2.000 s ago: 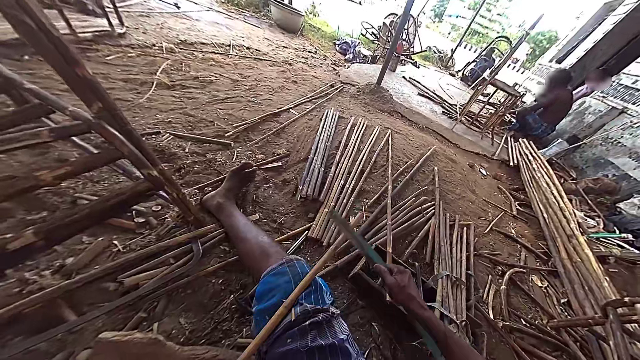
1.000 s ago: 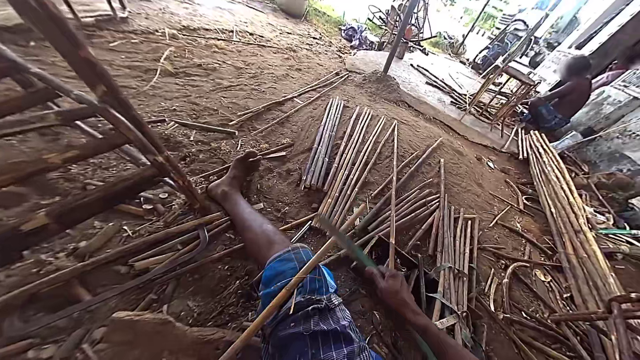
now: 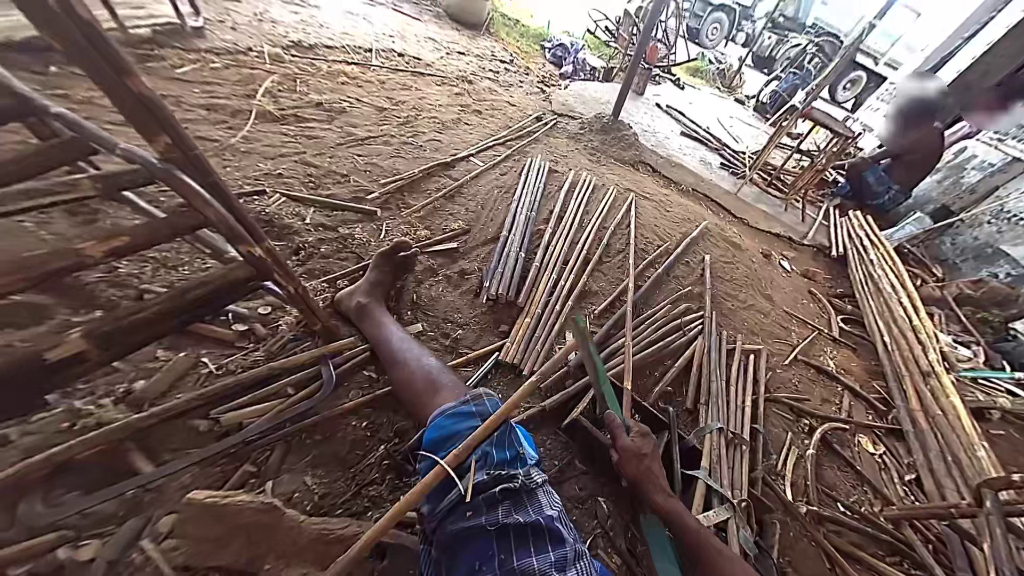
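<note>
My right hand [image 3: 636, 456] is closed around a green strip-like tool [image 3: 594, 364], whose upper end lies close to a long peeled stick [image 3: 452, 460]. The tool's lower part shows again below the hand, along the forearm. That stick slants across my thigh, over the blue checked cloth [image 3: 512, 488], and reaches the lower edge of the view. A thin curled shaving [image 3: 442, 468] clings at the stick. My left hand is out of view. Beyond the thigh, cut sticks [image 3: 560, 272] lie side by side on the soil.
A wooden rung frame [image 3: 172, 152] leans at the left, near a curved blade [image 3: 308, 400]. Strapped sticks [image 3: 732, 440] lie right of my hand, long poles [image 3: 904, 344] farther right. A metal post [image 3: 640, 60] stands behind; a person [image 3: 900, 160] sits by the wall.
The green tool and my right hand have shifted a little, and the tool now points more steeply upward. A curled shaving shows at the stick over my thigh.
</note>
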